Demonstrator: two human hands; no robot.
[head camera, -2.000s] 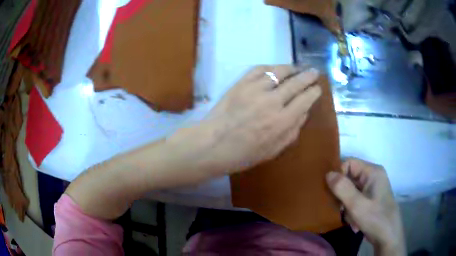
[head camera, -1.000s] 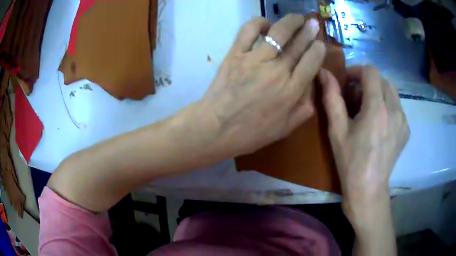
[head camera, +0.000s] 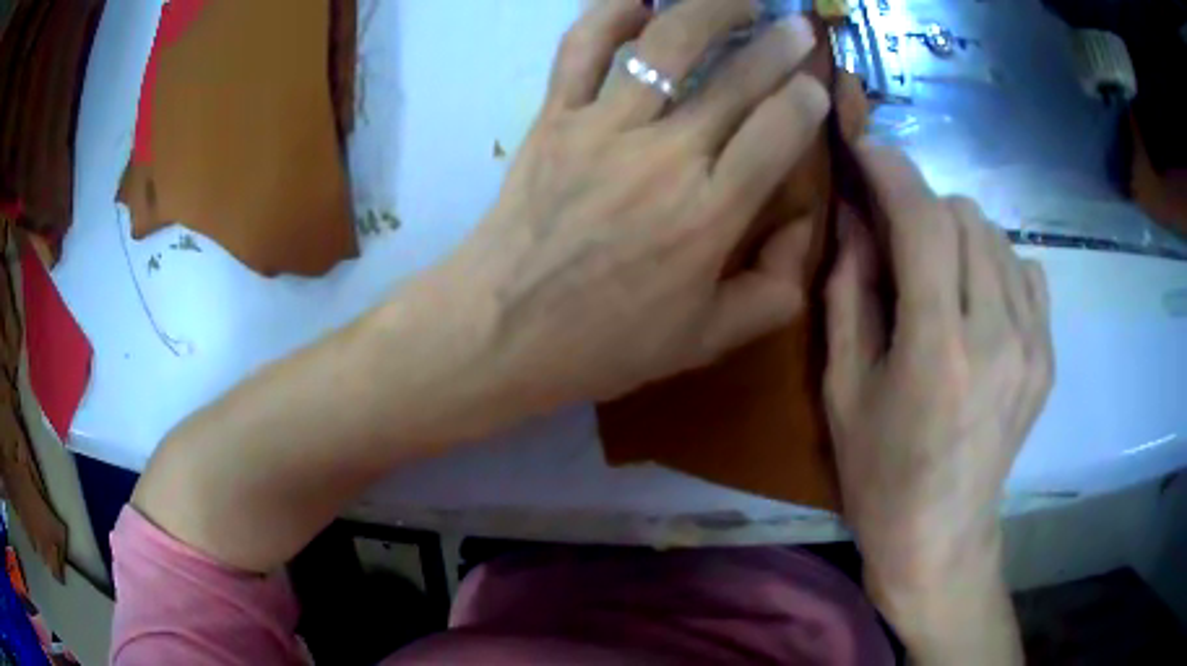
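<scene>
A brown cut panel lies on the table's front edge under both hands, its upper end at the machine's needle area. My left hand lies over the panel with its fingertips near the brassy guide. My right hand holds the panel's right edge, which is raised in a dark fold between the hands. The needle is not visible at the frame's top edge. The shiny metal machine bed lies beyond the right hand.
A stack of brown panels with a red edge lies left on the white table. A red panel and a darker bundle lie at the far left. A loose thread lies below the stack. A white object stands on the bed.
My right hand has moved up from the panel's lower corner to its right edge beside my left hand. The panel's right edge is now folded up. The view has shifted, so the stack sits further left.
</scene>
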